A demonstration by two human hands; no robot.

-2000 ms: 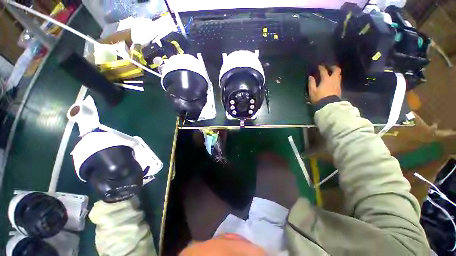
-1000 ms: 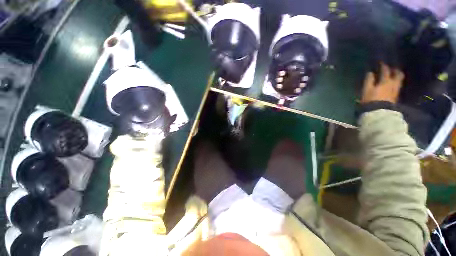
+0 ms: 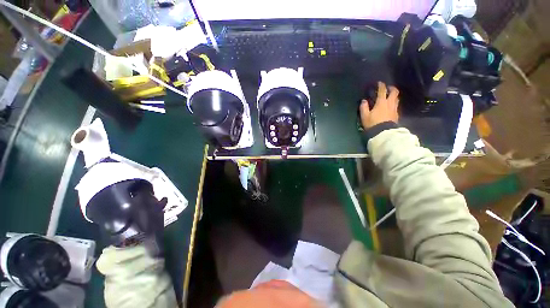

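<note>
My right hand (image 3: pixel 381 107) is bare and rests over a small dark computer mouse (image 3: pixel 369 94), mostly hidden under the fingers. My left sleeve ends at the near side of a PTZ dome camera (image 3: pixel 111 195) with a white hood and black ball, on the left bench. A dark shape at the cuff, maybe my left hand (image 3: pixel 148 219), lies against the ball; its fingers cannot be made out. Another dome camera (image 3: pixel 283 114) stands ahead with small round LEDs facing me. A further dome camera (image 3: pixel 217 108) stands beside it, its ball turned aside.
A keyboard (image 3: pixel 271 45) lies below the bright monitor (image 3: pixel 313 9). A bulky black device (image 3: pixel 422 57) stands right of it. A label roll (image 3: pixel 80 138), a dark oblong block (image 3: pixel 99 96) and more dome cameras (image 3: pixel 36 261) are at left. A bench gap opens over my lap.
The view swung left and down, then back up. Against the oldest frame, the ball of the camera by my left sleeve and that of the left upright camera look turned. My right hand stays at the mouse.
</note>
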